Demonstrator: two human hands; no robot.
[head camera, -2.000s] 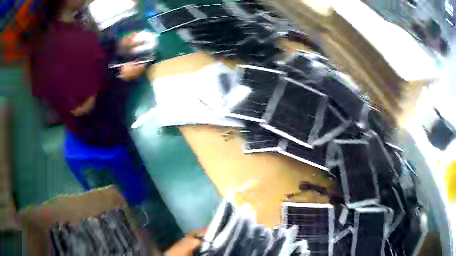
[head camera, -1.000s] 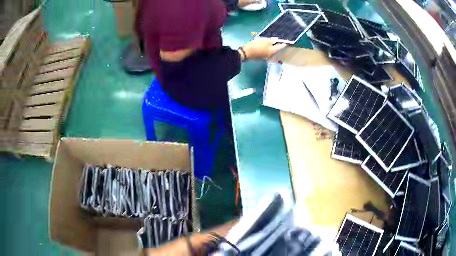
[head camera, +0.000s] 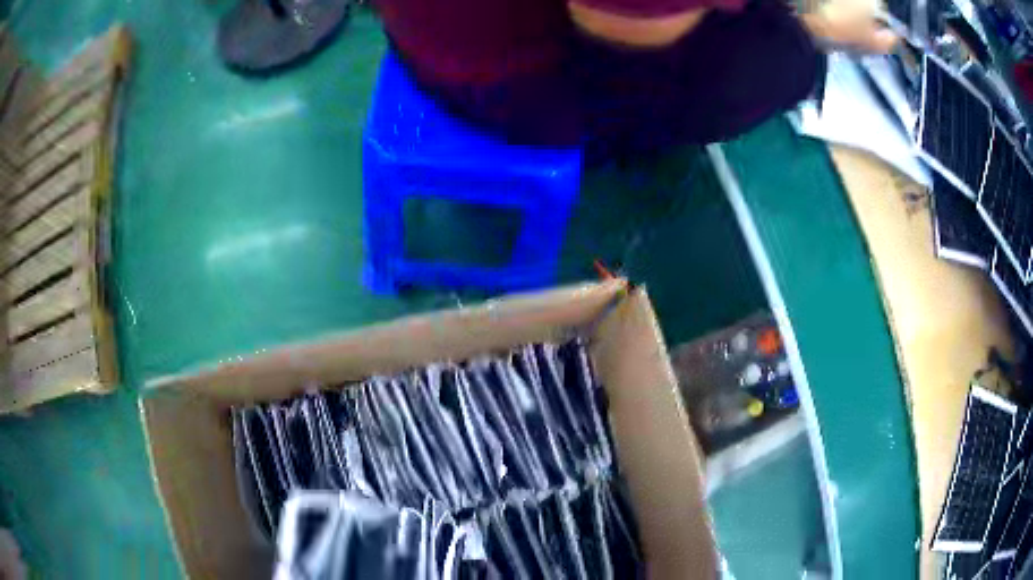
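Note:
An open shipping carton stands on the floor at the bottom centre. Inside it, a back row of solar panels stands on edge, packed close together. A second row stands in front of it, cut off by the bottom edge. A blurred bundle of panels with pale borders sits higher at the front left of the carton, facing the camera. Whether it is held is hidden below the picture. Neither of my hands can be made out. A small blurred skin-toned patch at the lower left edge is too unclear to name.
Another person sits on a blue stool beyond the carton. A slatted pallet lies at left. A parts box is right of the carton, under the bench edge. The green bench curves along the right, with heaped panels on cardboard.
The view has swung left and down from the bench to the carton. The panel bundle held by my hand over the bench edge has left that place. A bundle now shows at the carton's front.

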